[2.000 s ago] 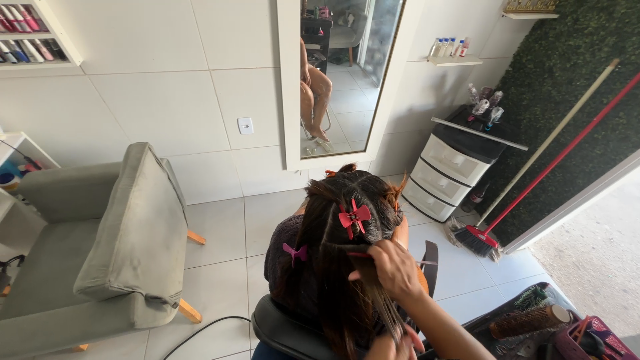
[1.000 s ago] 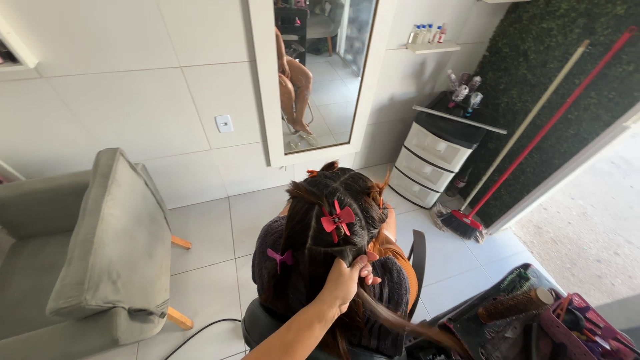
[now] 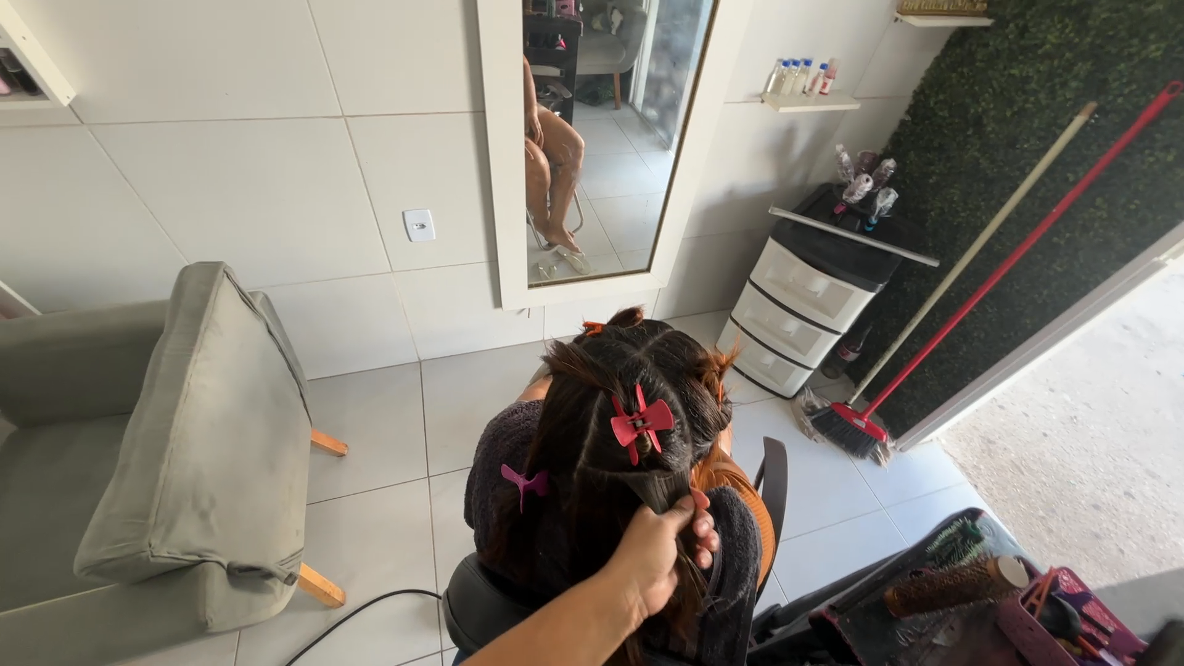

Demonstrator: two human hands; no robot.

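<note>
My left hand (image 3: pixel 661 555) is closed around a section of dark hair (image 3: pixel 659 488) at the back of a seated person's head. A reddish tip, perhaps a fingernail, shows by my thumb. Just above, a red claw clip (image 3: pixel 642 425) holds hair at the crown. To the left, a purple clip (image 3: pixel 524 483) sits in the hanging hair. Orange clips (image 3: pixel 593 327) show near the front of the head, partly hidden by hair. A dark towel (image 3: pixel 504 453) lies over the person's shoulders. My right hand is out of view.
A black chair back (image 3: pixel 481 601) is below the person. At lower right, a round brush (image 3: pixel 957 585) lies beside a pink case of tools (image 3: pixel 1073 620). A grey armchair (image 3: pixel 194 444) stands left. Ahead are a wall mirror (image 3: pixel 509 185), drawer unit (image 3: pixel 809 296) and broom (image 3: pixel 860 425).
Two seconds ago both hands were at the hair; my right hand has since left the view. My left hand has moved up to the hair below the red clip and stays there.
</note>
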